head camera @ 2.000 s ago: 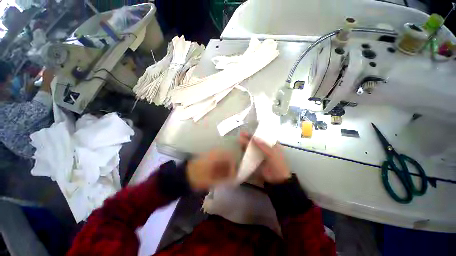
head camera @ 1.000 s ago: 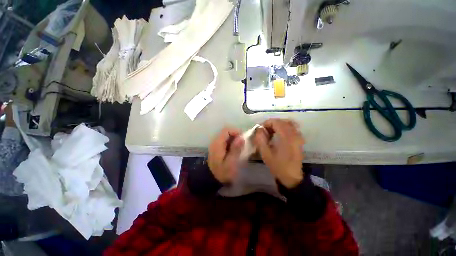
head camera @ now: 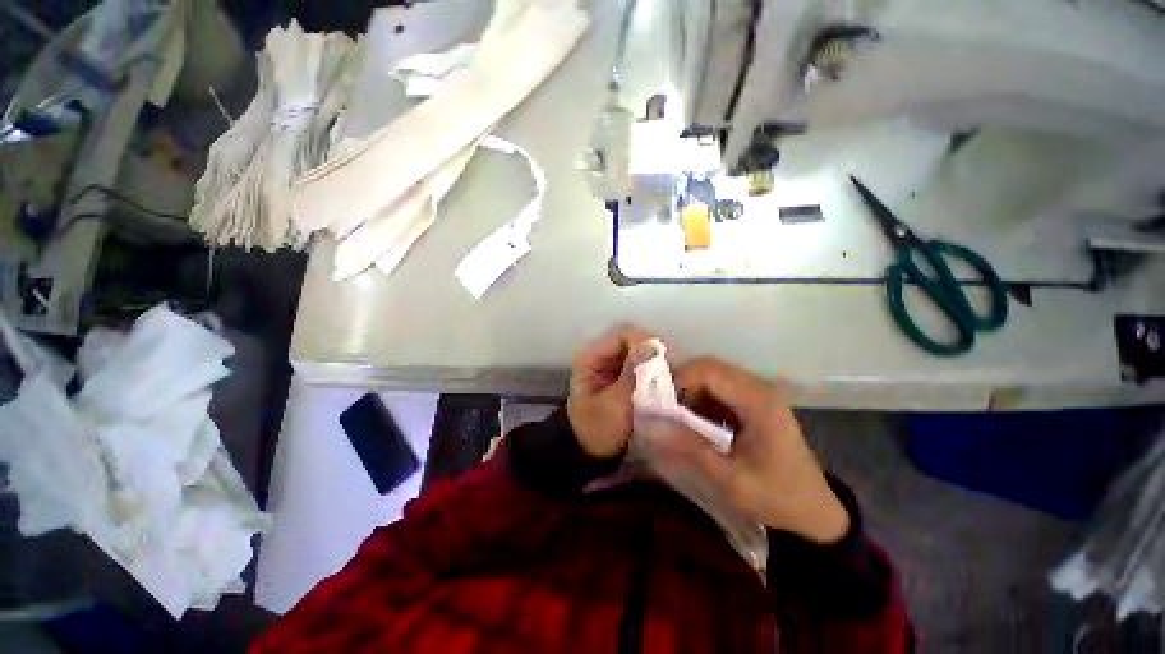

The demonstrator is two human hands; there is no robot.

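Observation:
A white to pale pinkish fabric band [head camera: 655, 396] is held folded in both hands at the table's front edge. Its lower part hangs over my lap. My left hand [head camera: 606, 394] grips its left side near the folded top end. My right hand [head camera: 764, 447] grips its right side, with a folded edge showing between thumb and fingers. The fingertips are partly hidden by the fabric. The sewing machine's needle area, with a yellow-orange block [head camera: 696, 228], is brightly lit beyond my hands.
Green-handled scissors [head camera: 945, 288] lie right of the needle area. Cream strips [head camera: 434, 147] and a tied bundle [head camera: 284, 141] lie at the table's left. A white tag [head camera: 492, 262] is near them. A phone [head camera: 380, 442] and a white fabric heap [head camera: 134, 454] are lower left.
My hands have moved from over the table to its front edge with the band. The band's folded end now stands up between them. The view has tilted down and shifted.

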